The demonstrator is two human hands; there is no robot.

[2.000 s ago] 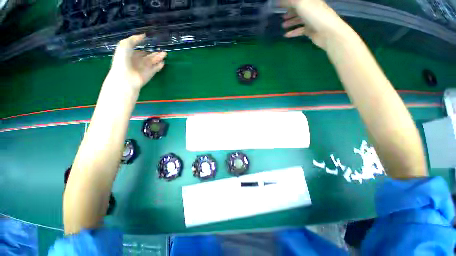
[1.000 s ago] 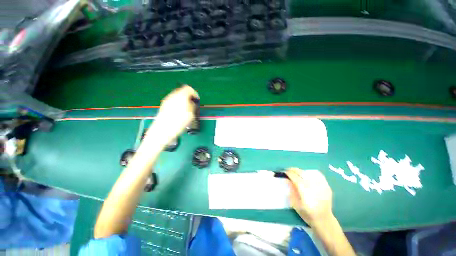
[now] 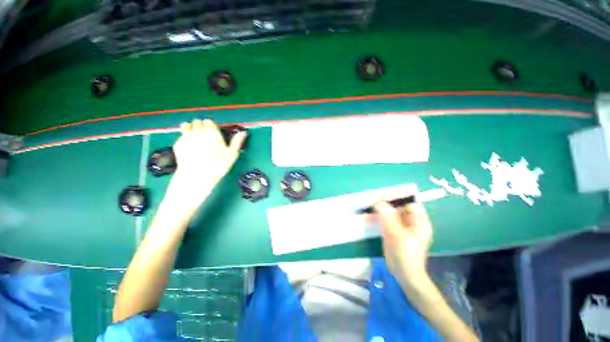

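Observation:
My left hand (image 3: 202,153) is at the left centre, by the red-edged line, with thumb and fingers around a black round lens module (image 3: 235,134). Part of that module is hidden by the hand. My right hand (image 3: 407,234) holds a thin dark tool with a white rear end, like tweezers (image 3: 402,201), over the near white sheet (image 3: 321,224). The tool's dark end is at the sheet, slightly blurred. Two loose modules (image 3: 254,185) (image 3: 295,185) sit between my hands. Others (image 3: 162,161) (image 3: 134,200) lie left of and beside my left hand.
Several modules (image 3: 221,83) lie spaced along the green belt (image 3: 294,83). A tray of dark modules (image 3: 234,23) is beyond. A second white sheet (image 3: 350,141) lies by the red line. Small white pieces (image 3: 515,179) are piled right. A clear tray (image 3: 211,304) is below the bench edge.
My left hand has moved slightly left. My right hand now has the tool raised off the sheet at an angle. More modules show on the belt at left. The view has shifted.

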